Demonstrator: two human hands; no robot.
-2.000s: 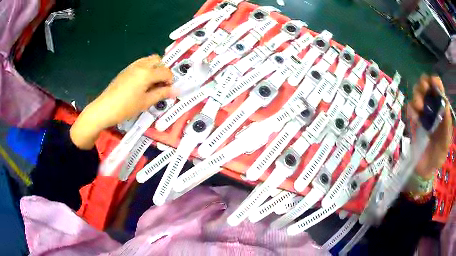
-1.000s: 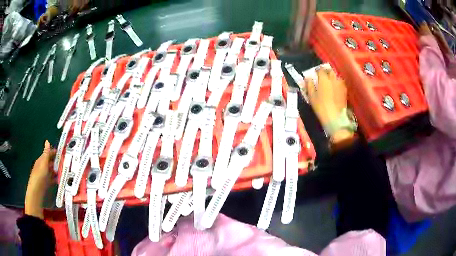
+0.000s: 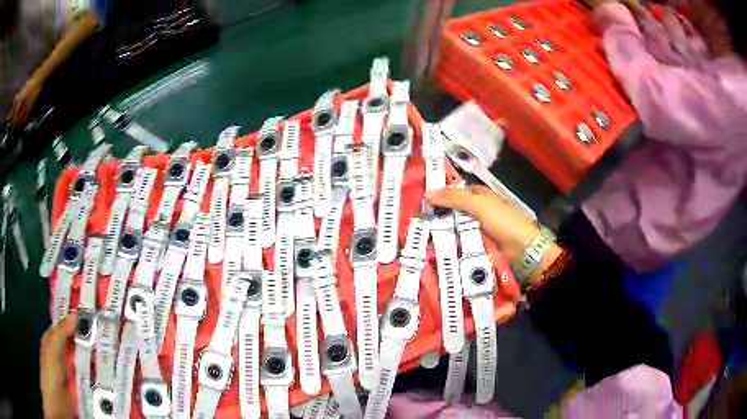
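An orange-red compartment tray [image 3: 417, 176] fills the middle. Many smartwatches [image 3: 399, 317] with pale straps lie on it in overlapping rows, backs with dark round centres up. Some straps hang over the near edge. My left hand [image 3: 56, 370] is at the tray's left side, partly hidden by the watches; its thumb is at the edge. My right hand [image 3: 489, 219] holds the right side, its fingertips over the rim beside a smartwatch [image 3: 442, 211]. Its other fingers are hidden. A pale wristwatch [image 3: 536, 251] is on my right wrist.
A neighbouring orange-red tray [image 3: 524, 123] with small round cases stands at the upper right, with another person's pink sleeve [image 3: 667, 139] beside it. A white paper slip [image 3: 473, 135] lies between the trays. More watches [image 3: 131, 127] lie at the far left. Another person's arm [image 3: 53, 61] reaches in there.
My right hand has moved from the paper slip onto the tray's right edge. My left hand remains at the left side. The view has shifted, and the tray appears lower and further left.
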